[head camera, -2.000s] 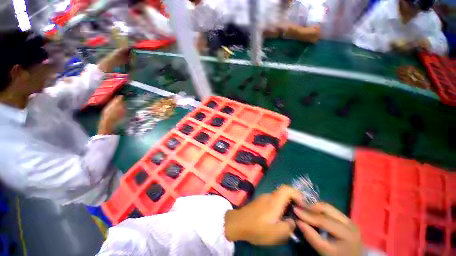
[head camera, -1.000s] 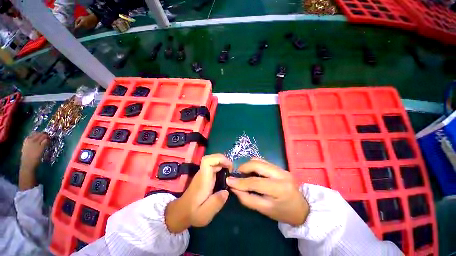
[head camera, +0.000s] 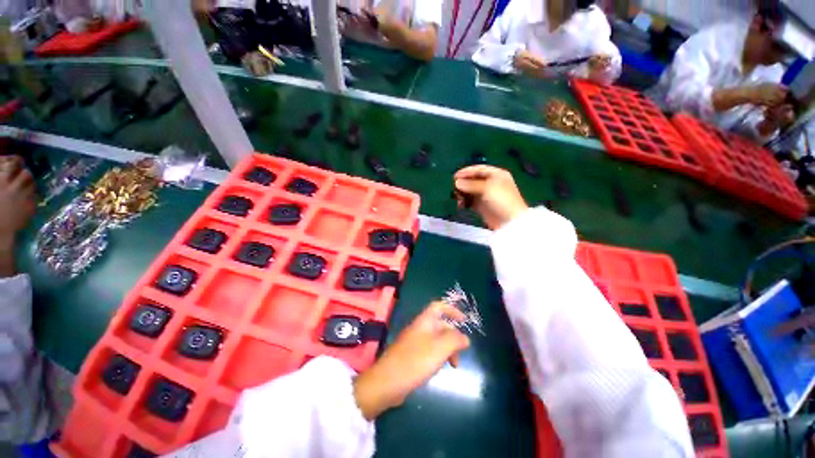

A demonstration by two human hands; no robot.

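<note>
My left hand (head camera: pixel 413 360) reaches to the small silver pile of spring bars (head camera: pixel 463 309), its fingertips over the pile's near left side. Whether it holds a pin cannot be told. My right hand (head camera: pixel 491 193) is raised over the near edge of the conveyor, fingers closed on a small dark piece, mostly hidden. The left tray (head camera: pixel 239 292) holds black watch bodies such as one with a strap over the tray's right edge (head camera: pixel 343 330). The right tray (head camera: pixel 651 268), partly behind my right sleeve, holds dark flat pieces.
The green conveyor (head camera: pixel 581 170) carries scattered black straps or watches. Gold and silver pin piles (head camera: pixel 123 190) lie at the left by a clear bag (head camera: pixel 181 168). A grey post (head camera: pixel 201 89) stands behind the left tray. A blue-and-white box (head camera: pixel 760 344) is at right. Workers sit across the line.
My hands have parted from a black watch piece held between them. The right has moved up and forward to the conveyor; the left is at the pin pile. The view has shifted.
</note>
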